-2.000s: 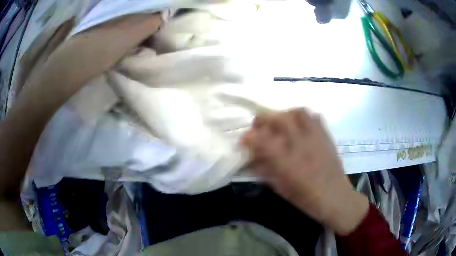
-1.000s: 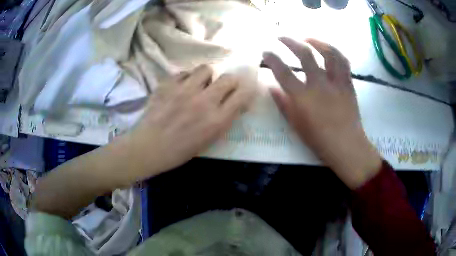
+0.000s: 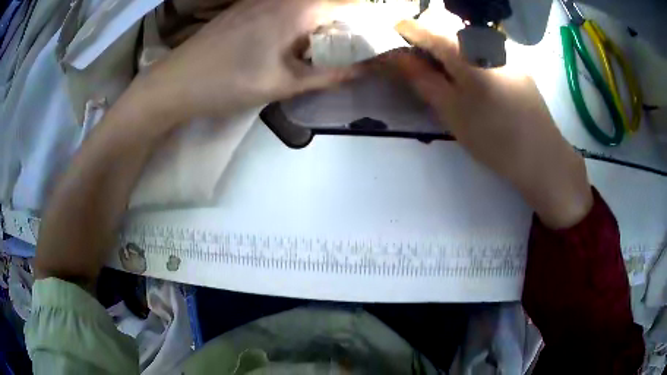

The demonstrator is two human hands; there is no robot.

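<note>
Beige garment cloth [image 3: 183,165] lies under my left forearm and spreads left over the table. A small pale folded piece of cloth [image 3: 333,45] shows at my left fingertips under the bright light. My left hand [image 3: 256,55] is bent around this piece and grips it. My right hand [image 3: 483,99] is beside the machine's dark needle-side part [image 3: 483,36], its fingers bent towards my left fingertips. Glare and the fingers hide whether it holds cloth. The needle and foot are not clear in the glare.
Scissors with green and yellow handles [image 3: 603,80] lie right of the machine. The smooth bed cover [image 3: 351,110] with a dark outline is below my hands. A printed ruler [image 3: 329,256] runs along the table's front edge. Cloth hangs below the table.
Both hands have moved up to the lit needle area. The beige cloth is further left and back, uncovering the bed cover and ruler. The view has shifted closer to the table.
</note>
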